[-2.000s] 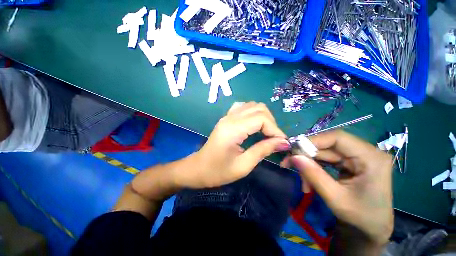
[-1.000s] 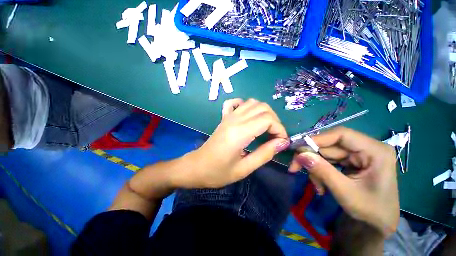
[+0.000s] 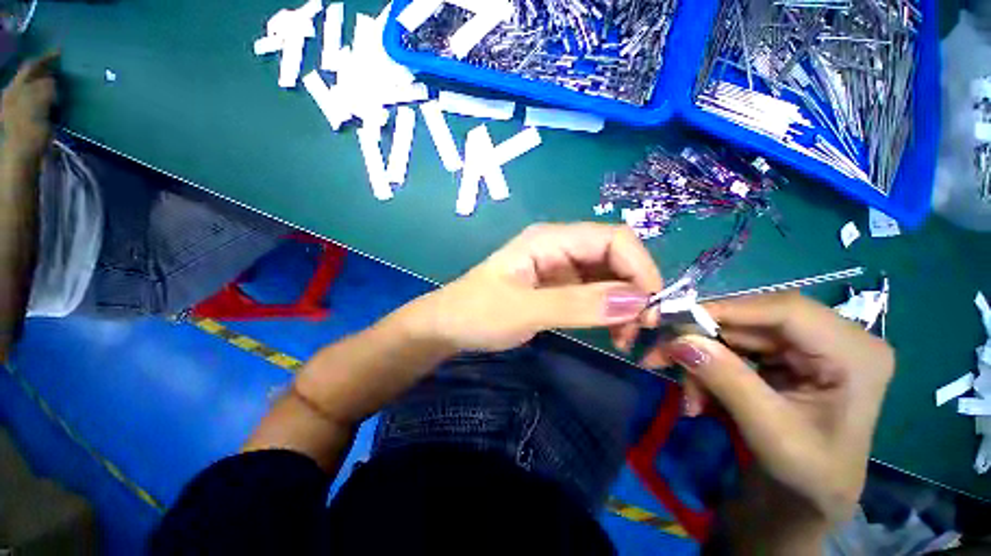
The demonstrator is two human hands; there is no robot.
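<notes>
My left hand (image 3: 554, 288) pinches the near end of a thin silver rod (image 3: 799, 281) between thumb and forefinger. A small white strip (image 3: 704, 316) sits across the rod between the two hands. My right hand (image 3: 782, 380) holds the rod and strip from the right, its thumb just below the strip. The rod's far end sticks out to the upper right past the right fingers. The fingers partly hide the joint of rod and strip. A tangled heap of small reddish-purple leaded parts (image 3: 685, 187) lies just beyond the hands.
A loose pile of white strips (image 3: 375, 98) lies left of centre. Two blue trays (image 3: 652, 113) with metal pieces and rods stand at the far edge. White-tabbed pieces (image 3: 864, 304) lie right of my right hand, more white strips (image 3: 965, 388) at far right. Another person's arm (image 3: 20, 163) is at the left edge.
Both hands have shifted slightly right. The rod lies flatter and its end reaches further right. My left fingers now meet the white strip. Another person's arm has come in at the left.
</notes>
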